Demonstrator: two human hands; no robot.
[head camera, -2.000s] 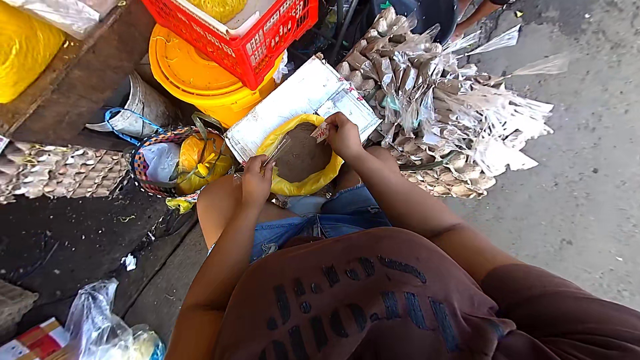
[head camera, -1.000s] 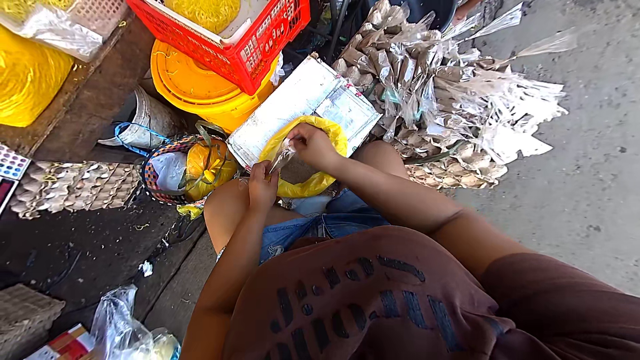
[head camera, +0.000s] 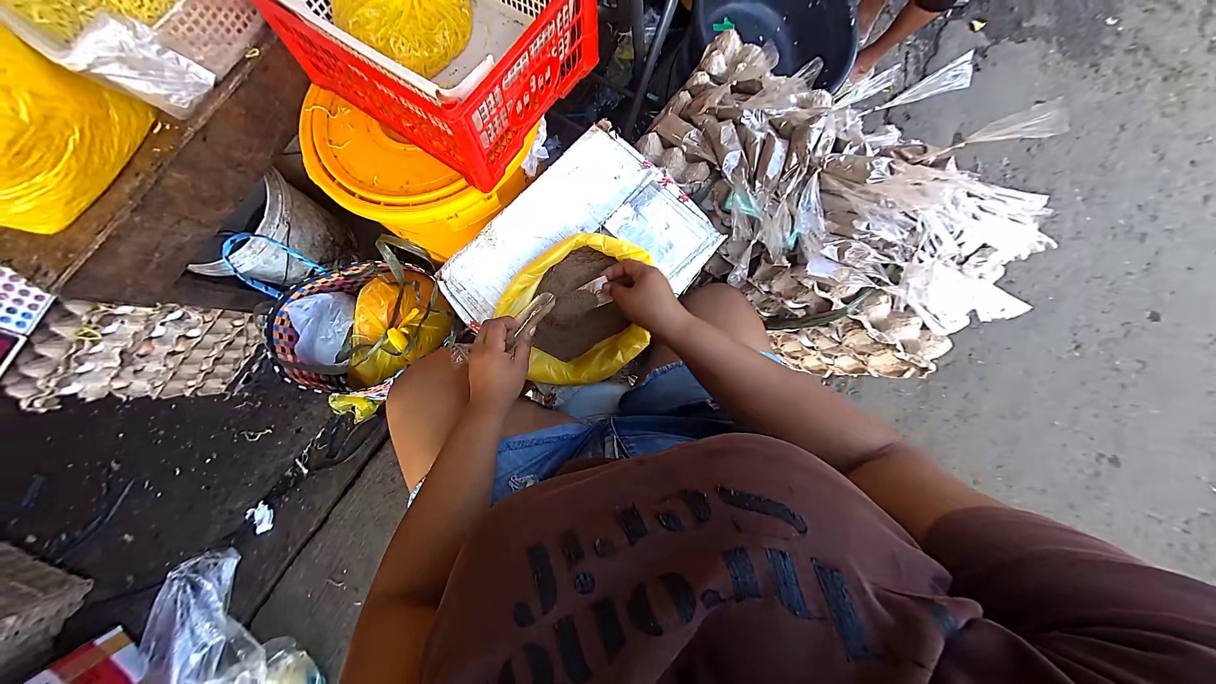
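Observation:
On my lap lies a yellow plastic bag (head camera: 600, 359) with its mouth rolled open, full of a grey-brown powder (head camera: 573, 313). My left hand (head camera: 501, 353), at the bag's left rim, grips a narrow clear plastic bag (head camera: 534, 315). Over the powder's right side is my right hand (head camera: 635, 288), its fingers pinched on a small pale object whose kind I cannot tell. To the right, many filled slender clear bags (head camera: 760, 171) are heaped on egg trays (head camera: 845, 350).
A white box (head camera: 551, 204) lies behind the yellow bag. Beyond are a lidded yellow bucket (head camera: 380, 161) and a red crate (head camera: 475, 123). A woven basket (head camera: 285, 351) stands left. Another person's arm (head camera: 893, 36) shows near a dark tub (head camera: 784, 33).
My hands were close together over the powder one second ago; now they are apart, the right one further right and the left one at the bag's left rim.

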